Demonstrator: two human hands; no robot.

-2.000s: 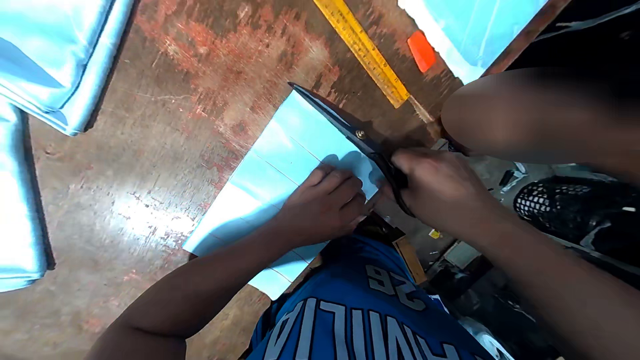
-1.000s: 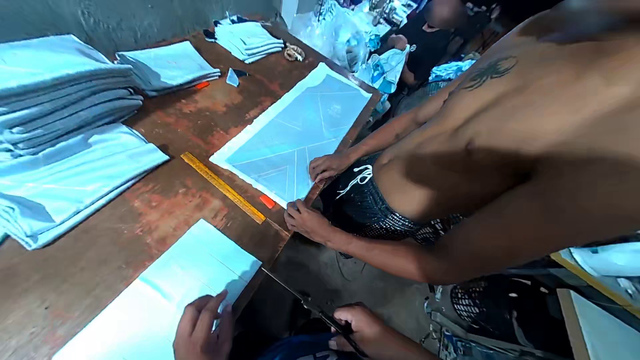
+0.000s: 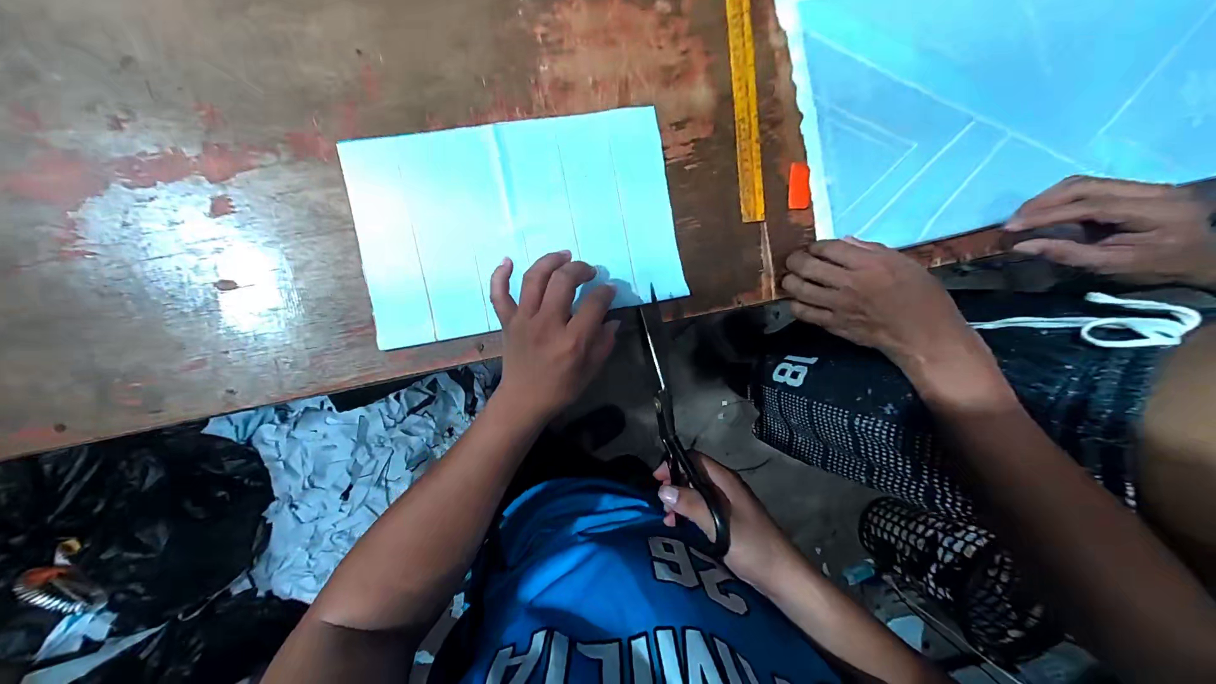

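Observation:
A light-blue sheet with several drawn lines [image 3: 446, 218] lies at the front edge of the wooden table [image 3: 285, 57]. My left hand [image 3: 559, 318] rests with spread fingers on the sheet's lower edge. In my right hand [image 3: 708, 508], below the table edge, are black-handled scissors [image 3: 660, 399]. Their blades point up at the sheet's lower right corner, with the tip at its edge; how far the blades are apart I cannot tell.
A co-worker's hands [image 3: 855, 285] touch the near edge of a large marked light-blue sheet [image 3: 912, 104] at right. Between the sheets lie a yellow ruler [image 3: 746, 114] and an orange piece [image 3: 799, 186]. Below the table are cloth or paper scraps [image 3: 351, 465] and black plastic bags [image 3: 142, 513].
Two seconds ago the scissors lay across the sheet beside my left hand; now they are lower, at its edge. The view has swung widely. A co-worker's hands now show at right.

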